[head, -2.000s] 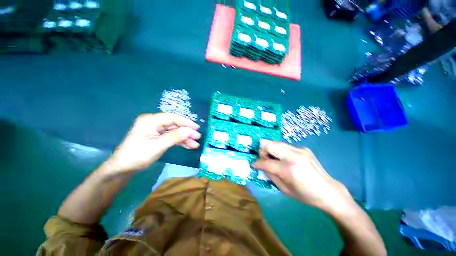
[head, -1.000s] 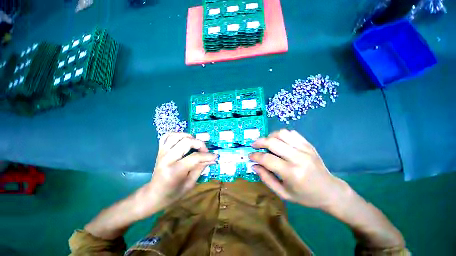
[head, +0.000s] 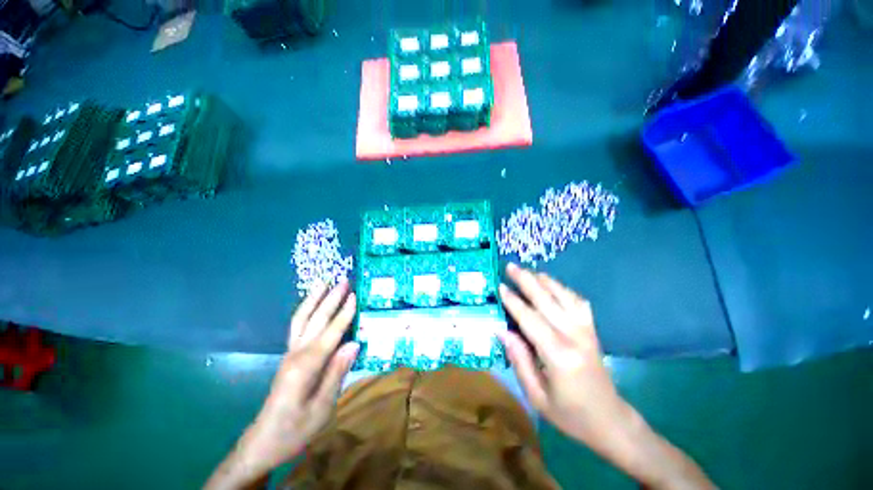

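Note:
A green PCB panel (head: 426, 262) with three rows of three units, each with a white square, lies flat before me. My left hand (head: 321, 349) is at its lower left edge, fingers extended and slightly apart. My right hand (head: 555, 340) is at its lower right edge, fingers extended, thumb apart. No component shows in either hand. The left component pile (head: 321, 256) lies beyond my left fingertips. The right component pile (head: 558, 222) lies right of the panel's upper part. Whether the hands touch the panel's edges is hard to tell.
A stack of PCB panels (head: 440, 84) stands on a pink pad (head: 512, 96) beyond the panel. Side stacks (head: 148, 144) stand at the left. A blue bin (head: 718, 145) is at the right, with clear plastic bags (head: 790, 48) and a dark sleeve (head: 737, 53) behind it.
Both hands have moved off the panel's lower row to its left and right sides, and their pinched fingers have straightened. The camera view has shifted.

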